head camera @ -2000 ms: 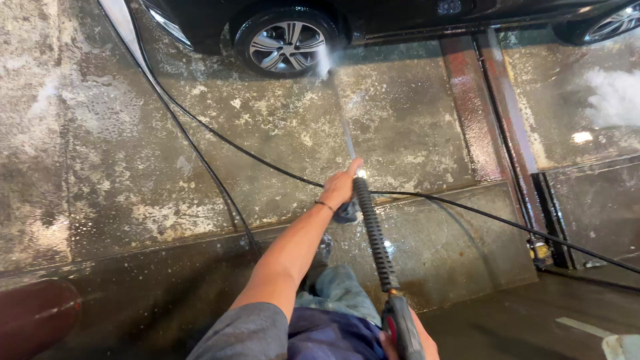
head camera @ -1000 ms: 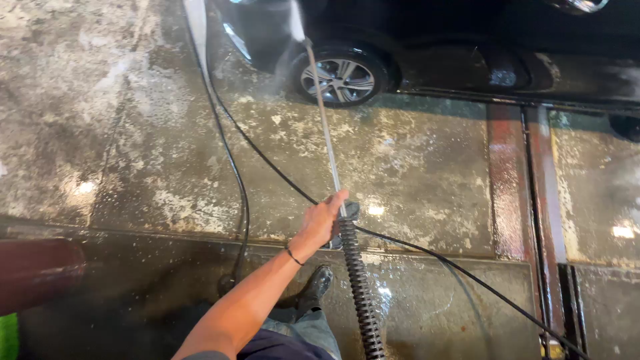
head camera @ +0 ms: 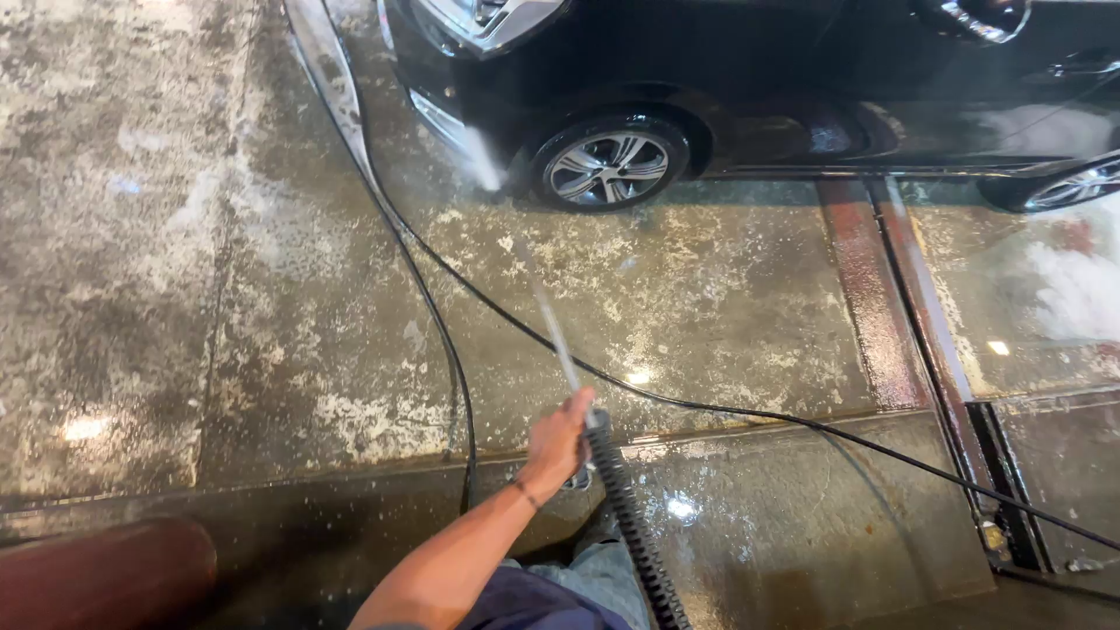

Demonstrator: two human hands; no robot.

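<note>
My left hand (head camera: pixel 557 444) grips the metal tube of a pressure washer lance (head camera: pixel 558 337), just ahead of its black ribbed sleeve (head camera: pixel 632 516). The lance points up and slightly left, its far part blurred by motion. White spray (head camera: pixel 481 160) shows at the front bumper of a dark car (head camera: pixel 770 79), left of the front wheel (head camera: pixel 610 169). The sleeve runs down out of the bottom edge; my right hand and the lance's handle are outside the view.
A black hose (head camera: pixel 700 405) crosses the wet concrete floor (head camera: pixel 350 332), passing behind the lance. Another hose length (head camera: pixel 437 324) hangs down left of my arm. A dark red rounded object (head camera: pixel 105 573) lies at lower left. A floor channel (head camera: pixel 910 297) runs at right, with foam beyond it.
The spray end of the lance has swung down from above the front wheel to the lower bumper at its left. My right hand, in view two seconds ago, is out of frame.
</note>
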